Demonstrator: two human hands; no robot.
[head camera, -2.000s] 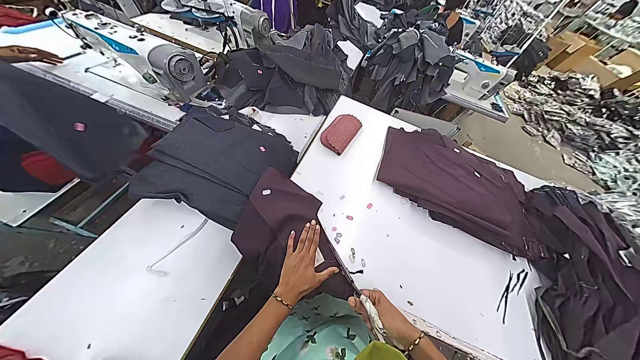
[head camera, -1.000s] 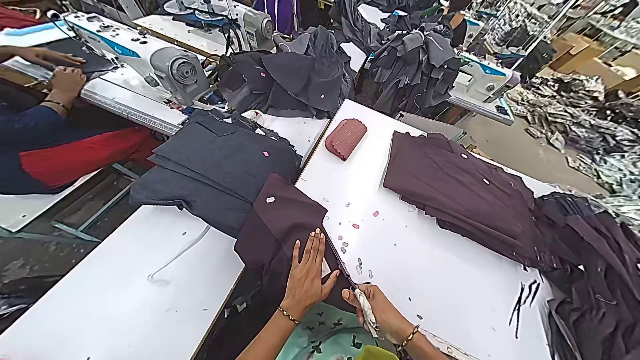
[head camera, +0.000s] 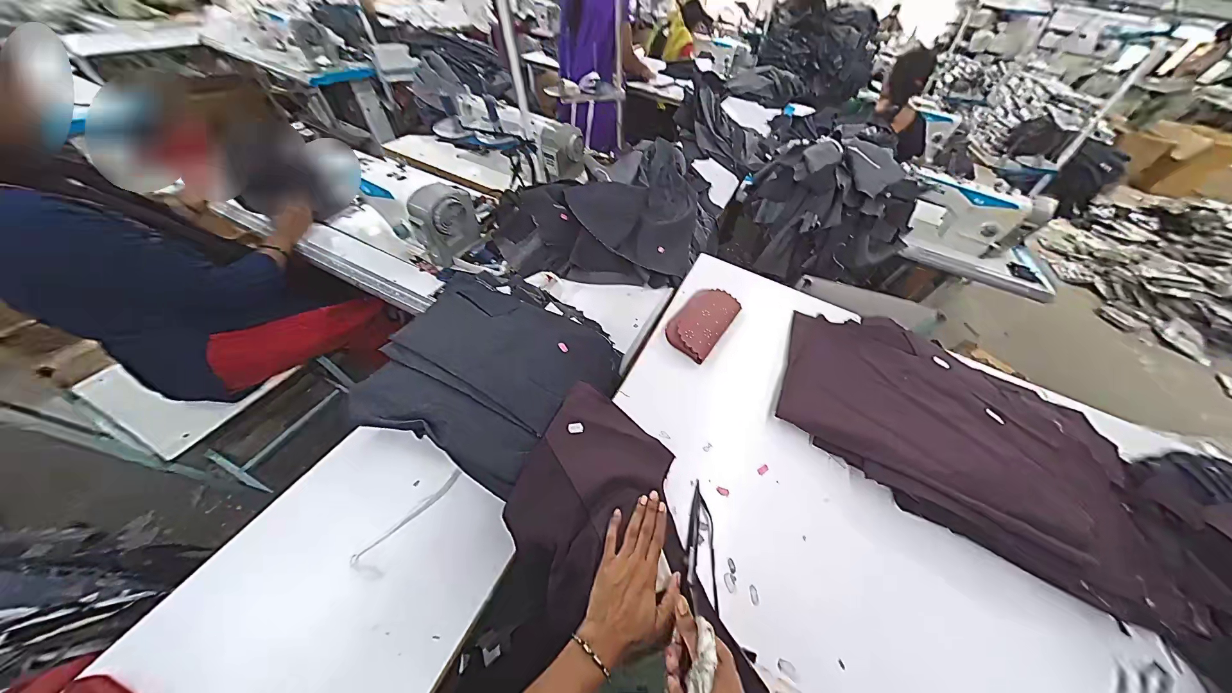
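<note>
My left hand (head camera: 626, 582) lies flat, fingers stretched, on a dark maroon fabric piece (head camera: 599, 462) that spans the gap between two white tables. Close beside it at the lower middle, my right hand (head camera: 695, 645) grips cloth-wrapped scissors (head camera: 695, 539), whose blades point up and away along the fabric's right edge. A small pale sticker marks the fabric. Behind it lies a stack of dark grey fabric (head camera: 491, 361). A stack of maroon fabric (head camera: 943, 433) rests on the right-hand table, and a scalloped reddish case (head camera: 705, 324) sits near that table's far corner.
Small paper tags and scraps dot the right-hand white table (head camera: 828, 558). A loose thread (head camera: 409, 520) lies on the left-hand table. Sewing machines (head camera: 448, 217) and heaps of dark cloth (head camera: 626, 217) stand beyond. A co-worker in dark blue (head camera: 135, 279) sits at the left.
The view has tilted upward, showing more of the room. The scissor blades, earlier along the fabric's edge, now show over the white table. My left hand remains on the maroon fabric.
</note>
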